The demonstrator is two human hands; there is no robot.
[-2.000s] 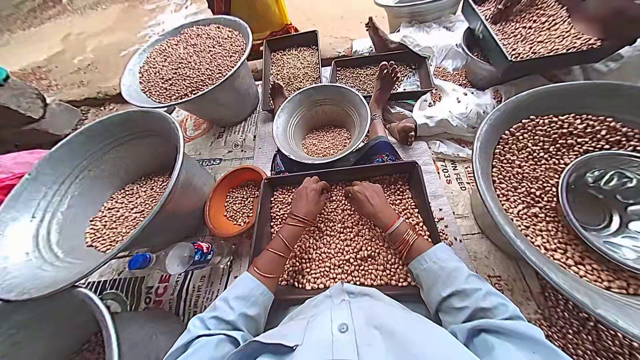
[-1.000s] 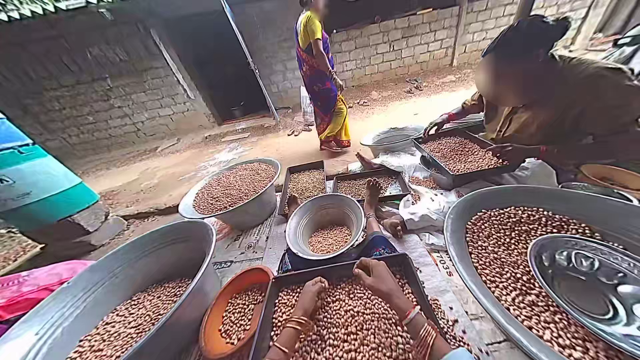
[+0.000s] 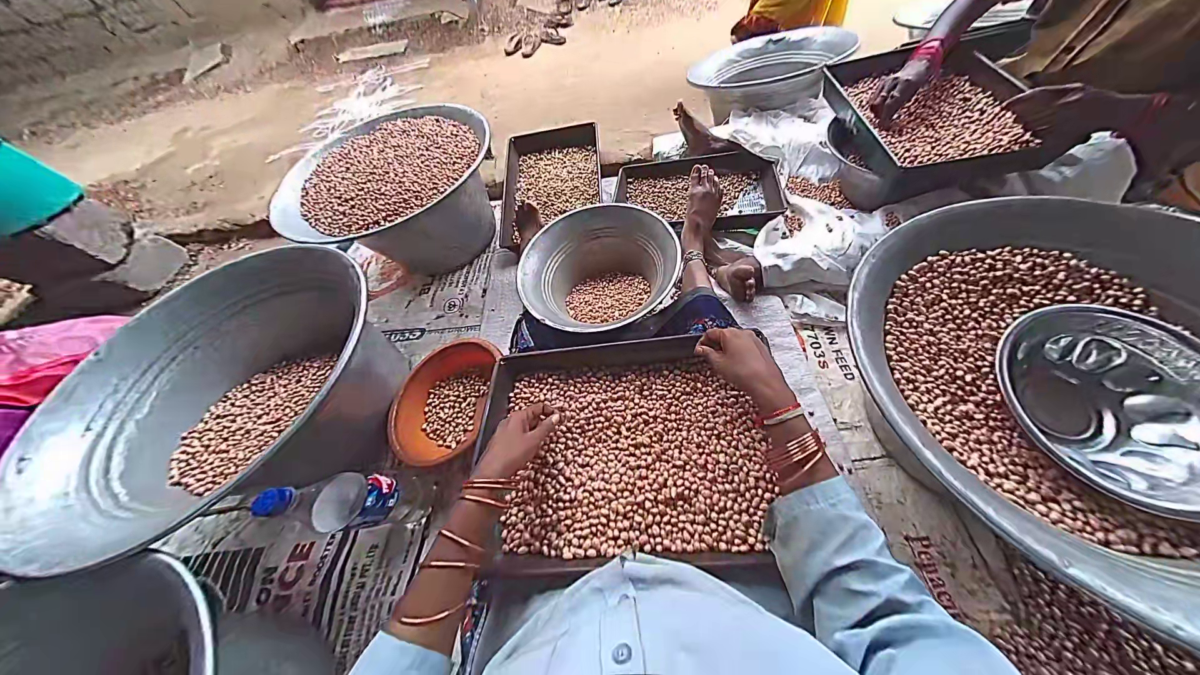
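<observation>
A dark rectangular tray (image 3: 637, 353) lies across my lap, spread with brown nuts or seeds (image 3: 637, 469). Over the tray's left side is my left hand (image 3: 517, 439), fingertips pinched together at the nuts; whether a nut is between them I cannot tell. My right hand (image 3: 741, 361) is at the far right edge of the tray, thumb and fingers bent together, their contents hidden. Just beyond the tray stands a round metal basin (image 3: 539, 272) with a small heap of nuts in its bottom. Left of the tray, an orange bowl (image 3: 406, 427) holds more nuts.
Large metal basins of nuts stand left (image 3: 328, 347) and right (image 3: 872, 375), the right one holding a metal plate (image 3: 1087, 394). A plastic bottle (image 3: 347, 502) lies at left. Two smaller trays (image 3: 511, 178) lie beyond my feet. Another person's hand (image 3: 900, 92) is in a tray at upper right.
My hands, close together over the tray's far part before, are now apart, the left nearer the tray's left side. The view has tilted up and back down.
</observation>
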